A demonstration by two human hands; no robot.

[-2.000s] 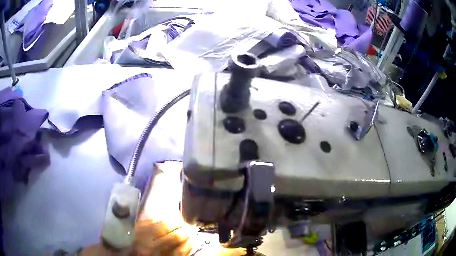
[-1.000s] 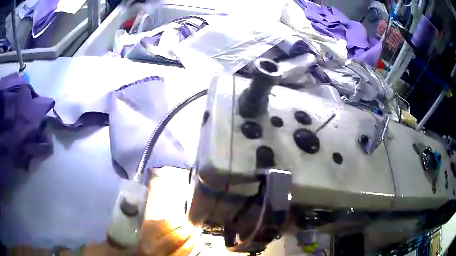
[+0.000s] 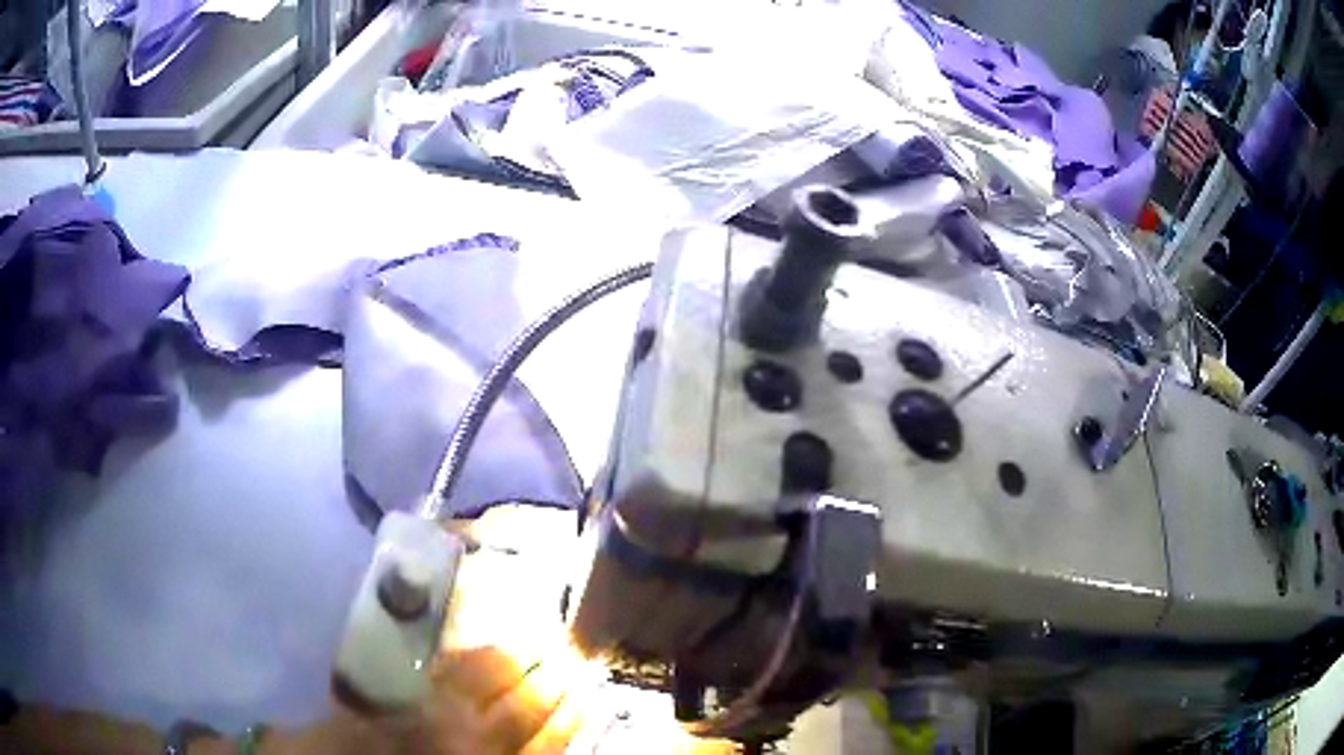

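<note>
The off-white sewing machine head fills the middle and right. My left hand is at the bottom edge, left of the bright needle area, partly cut off and washed out by glare. It lies at the pale cloth; its grip is unclear. The white lamp box on its gooseneck hides part of it. A pale lilac panel with a darker edge lies behind the lamp. The needle and presser foot are hidden by glare and the machine head. My right hand cannot be made out.
A crumpled purple heap lies at the table's left. Pale cloth spreads in front of it. Cloth and clear plastic are heaped behind the machine. A yellow-green tool shows below the head. Purple cloth lies at the back.
The view has shifted, so the machine, lamp and cloth appear farther right. My left hand stays beside the needle area, with more of its wrist side showing along the bottom edge.
</note>
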